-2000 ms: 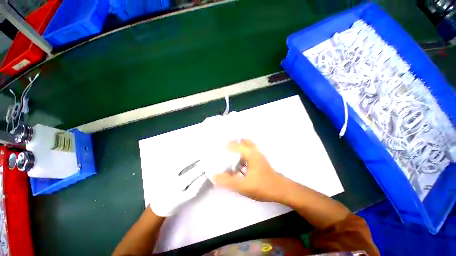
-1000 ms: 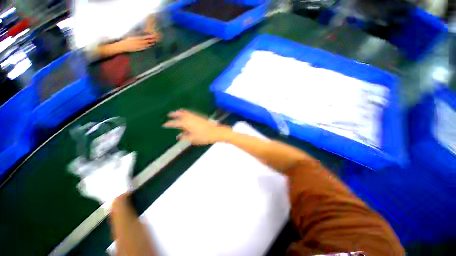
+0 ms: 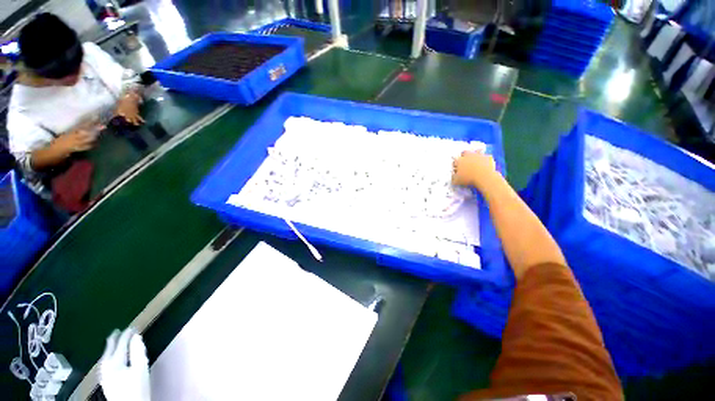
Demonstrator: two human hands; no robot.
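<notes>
A large blue tote [image 3: 313, 233] holds many tangled white corded units [image 3: 353, 172]. My bare right hand [image 3: 474, 168] reaches into its far right part, fingers down among the units; whether it grips one cannot be told. My left hand [image 3: 125, 364], in a white glove, is at the lower left by the sheet's edge, partly cut off by the frame; its fingers point up and its hold cannot be told. The white sheet [image 3: 266, 329] lies on the dark green bench. One white cord [image 3: 304, 240] hangs over the tote's near wall.
Several white units with cords [image 3: 48, 372] sit on the green belt at lower left, beyond the pale rail [image 3: 168, 290]. Another blue tote of corded units [image 3: 643, 204] stands right. A person in white [image 3: 70, 102] sits opposite, near a blue tray of dark parts [image 3: 235, 66].
The view has turned right. My right hand has moved from above the rail into the tote. My left hand has drawn back from over the belt, where white units now stand.
</notes>
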